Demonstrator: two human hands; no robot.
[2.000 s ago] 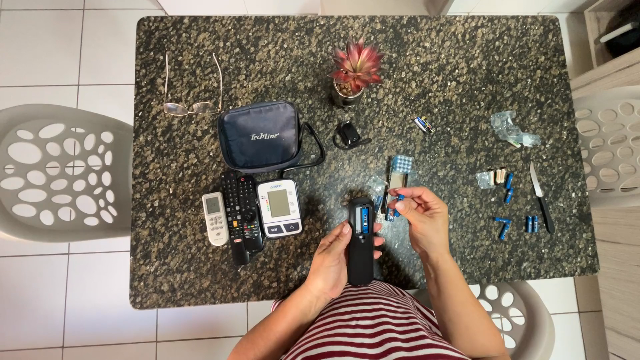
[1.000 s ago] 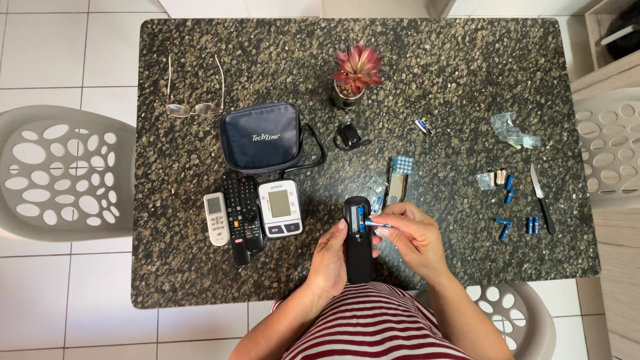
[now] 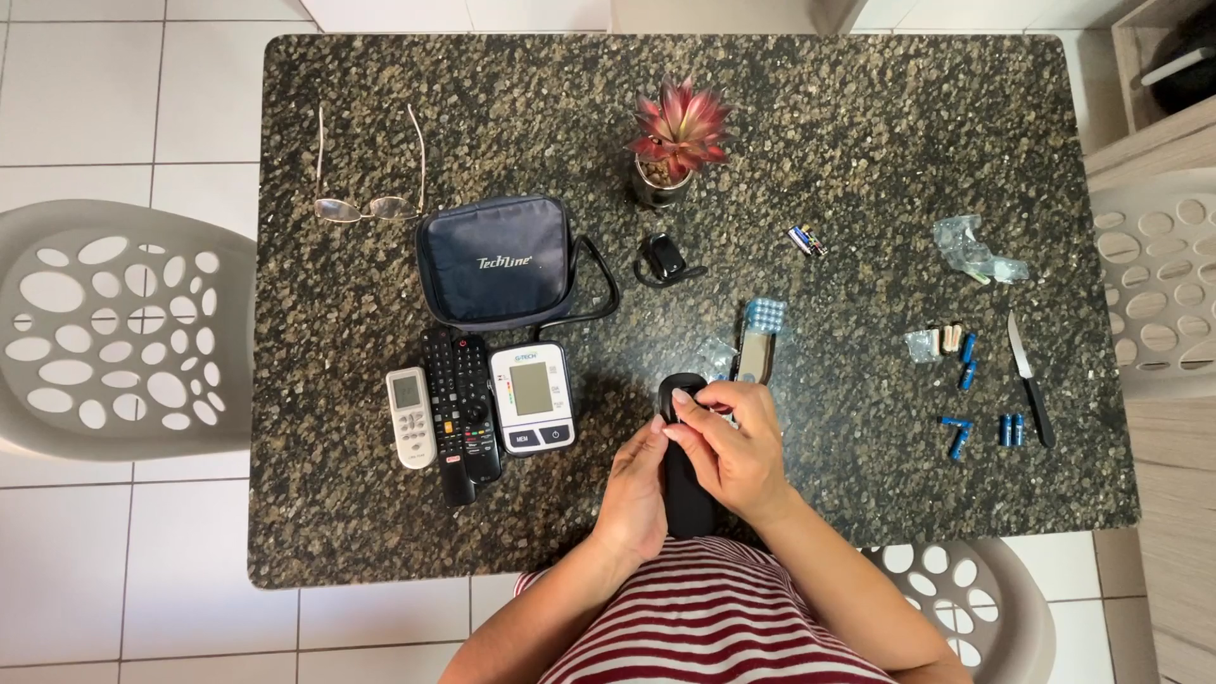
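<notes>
A black handheld device (image 3: 688, 494) lies at the near edge of the table, its upper part covered by fingers. My left hand (image 3: 635, 489) is against its left side, fingertips near its top. Over its upper end, my right hand (image 3: 727, 442) has thumb and index finger pinched together; whether a battery is between them cannot be seen. Just beyond the hands lie a torn battery blister pack (image 3: 757, 347) and clear plastic (image 3: 714, 359). Blue batteries (image 3: 967, 347) lie at the right, near a knife (image 3: 1029, 380). A few small batteries (image 3: 807, 240) lie farther back.
At the left are a navy zip case (image 3: 494, 261), a blood pressure monitor (image 3: 532, 397), black remotes (image 3: 463, 408), a white remote (image 3: 410, 418) and eyeglasses (image 3: 370, 209). A potted red succulent (image 3: 662, 180), a black clip-like device (image 3: 665, 256) and crumpled plastic (image 3: 969, 249) stand or lie farther back.
My right hand has moved left over the top of the black device, where its open compartment and blue batteries showed earlier. The fingers now cover that compartment.
</notes>
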